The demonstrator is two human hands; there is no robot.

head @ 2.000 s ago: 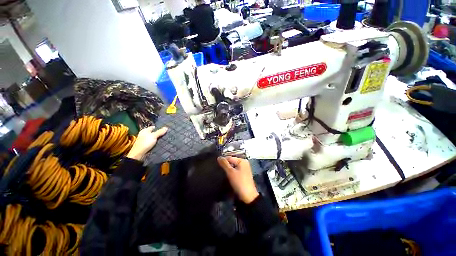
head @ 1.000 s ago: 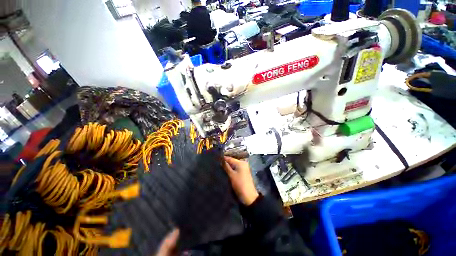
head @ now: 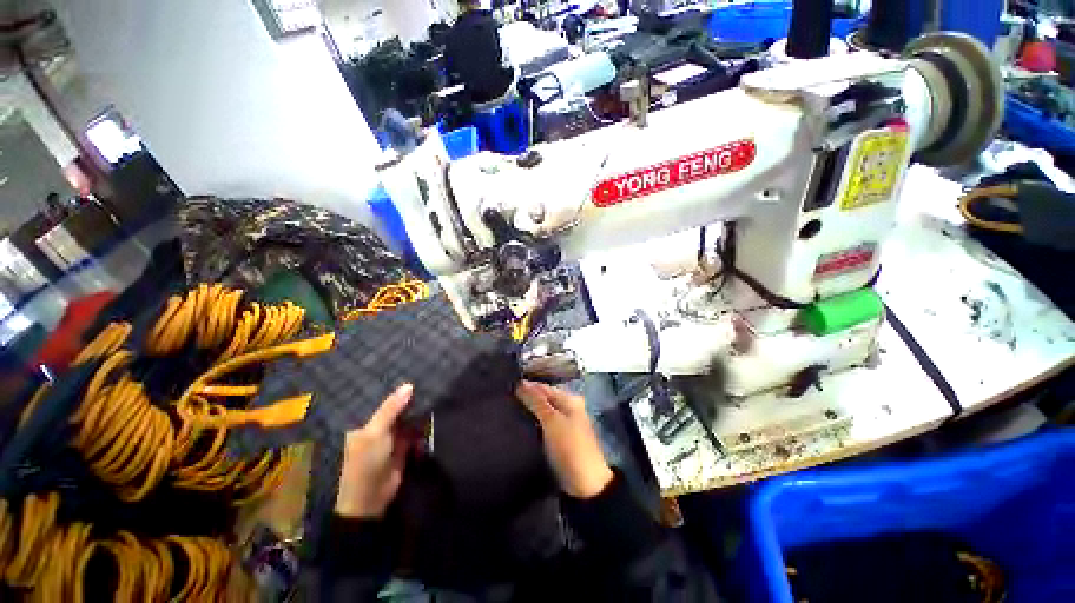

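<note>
A dark checked bag panel [head: 389, 351] runs from the needle area [head: 519, 283] of the sewing machine towards the lower left. A plain black piece [head: 486, 454] hangs below it between my hands. My left hand [head: 375, 457] grips the panel's lower edge, thumb on top. My right hand [head: 566, 436] pinches the black piece's edge just below the cylinder arm [head: 625, 345]. Yellow-orange handle tabs [head: 274, 411] stick out at the panel's left end. The fingertips under the cloth are hidden.
Bundles of orange-looped panels [head: 130, 430] lie at left, with camouflage-like fabric [head: 277, 242] behind. A blue crate [head: 772, 518] with dark pieces is at lower right. The white machine table [head: 1002, 342] is at right. A person [head: 474, 59] is in the background.
My left hand has come up from the bottom edge onto the panel's edge. The panel has swung up flatter, and its orange tabs have risen. My right hand stays near the cylinder arm.
</note>
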